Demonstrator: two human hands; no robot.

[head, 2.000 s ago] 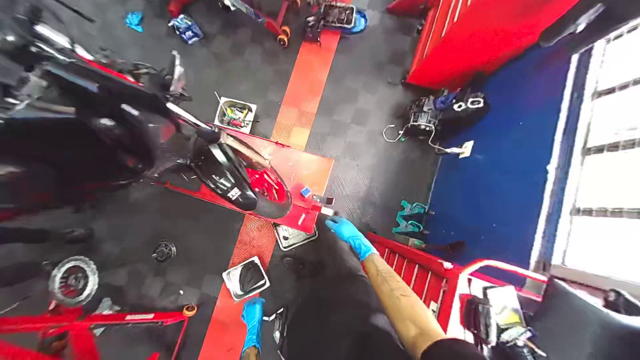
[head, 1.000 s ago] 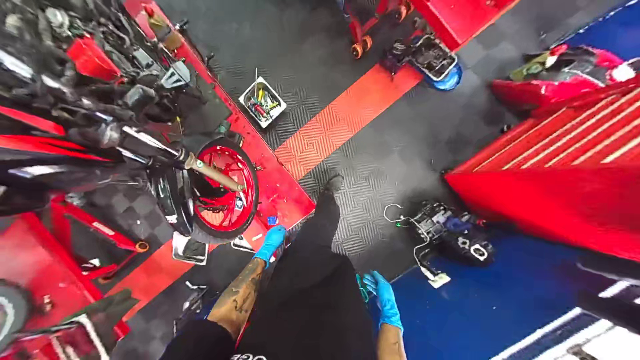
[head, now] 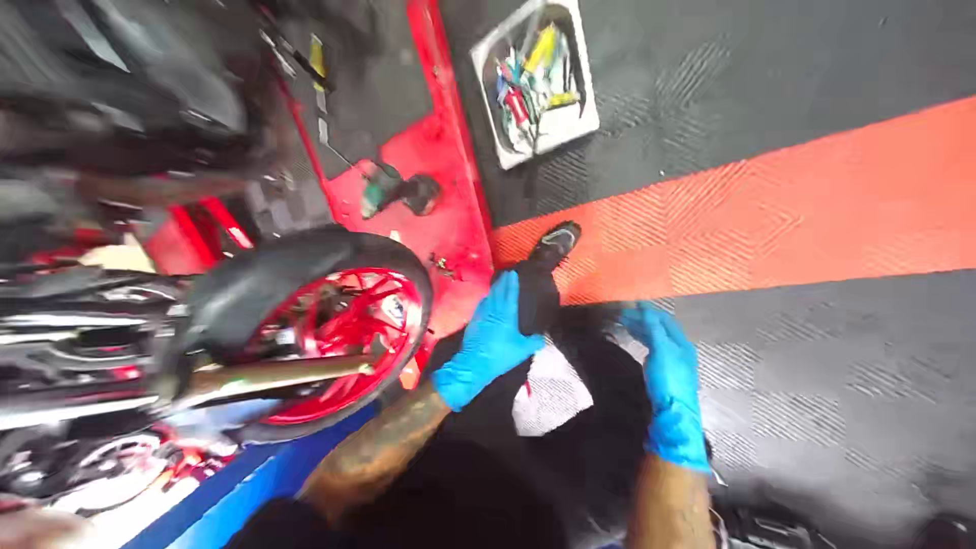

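My left hand point(head: 488, 343), in a blue glove, rests flat on or just over my dark-clothed thigh with fingers apart and nothing in it. My right hand point(head: 671, 381), gloved the same, hangs by my other leg, its fingers partly bent; no object shows in it. Between the hands, a white patch point(head: 553, 393), perhaps cloth, lies against my dark clothing. Left of my left hand stands a motorcycle wheel point(head: 396, 305) with a red rim and black tire, beside a gold-colored fork leg point(head: 282, 377).
A red lift platform point(head: 450, 221) bears small parts and a dark and green object point(head: 393, 191). Beyond it, a white tray point(head: 557, 141) holds assorted tools. An orange floor strip point(head: 747, 221) crosses the dark tiles. Blurred motorcycle parts fill the left side.
The view has swung strongly and come closer to the wheel and the tray. My left hand, earlier at the platform's edge, is now over my thigh.
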